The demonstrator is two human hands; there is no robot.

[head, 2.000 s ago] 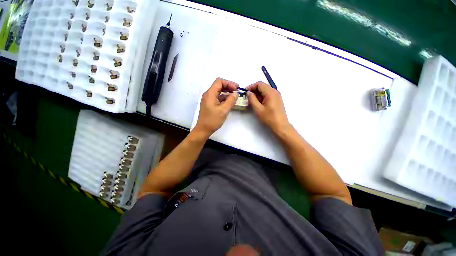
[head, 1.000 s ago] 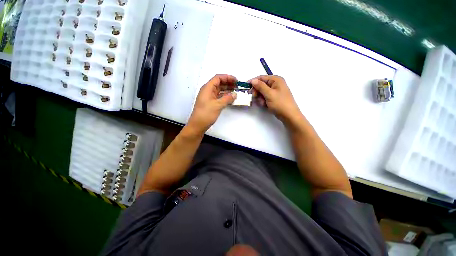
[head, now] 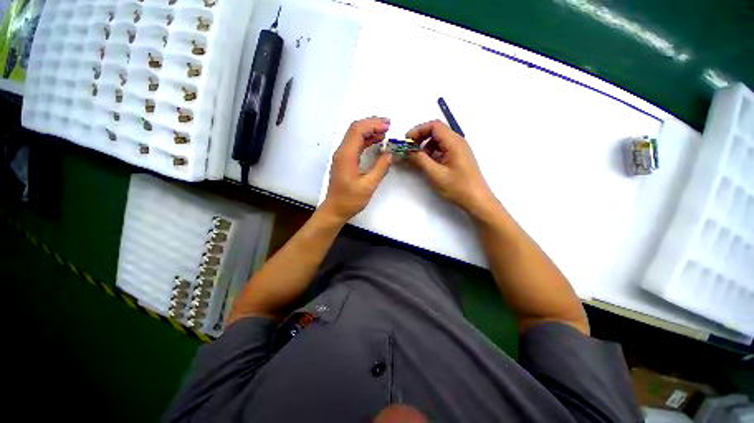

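A small module with a green circuit board (head: 402, 146) is held between my two hands above the white work sheet (head: 513, 157). My left hand (head: 356, 169) has its thumb at the module's left end, with the index finger raised off it. My right hand (head: 445, 162) pinches the module's right end between thumb and fingers. The fingers hide part of it, and its details are too small to tell. Dark tweezers (head: 450, 116) lie on the sheet just beyond my right hand.
The electric screwdriver (head: 259, 97) and a small pointed tool (head: 284, 102) lie left, near tiny screws (head: 303, 40). A parts tray (head: 58, 91) is far left, a lower tray (head: 149, 256) below it. A loose module (head: 641, 155) and a pocketed tray (head: 713, 223) are right.
The module has been turned between my hands: its pale face, seen earlier, no longer shows, and the green board faces up. My left index finger has lifted away from it.
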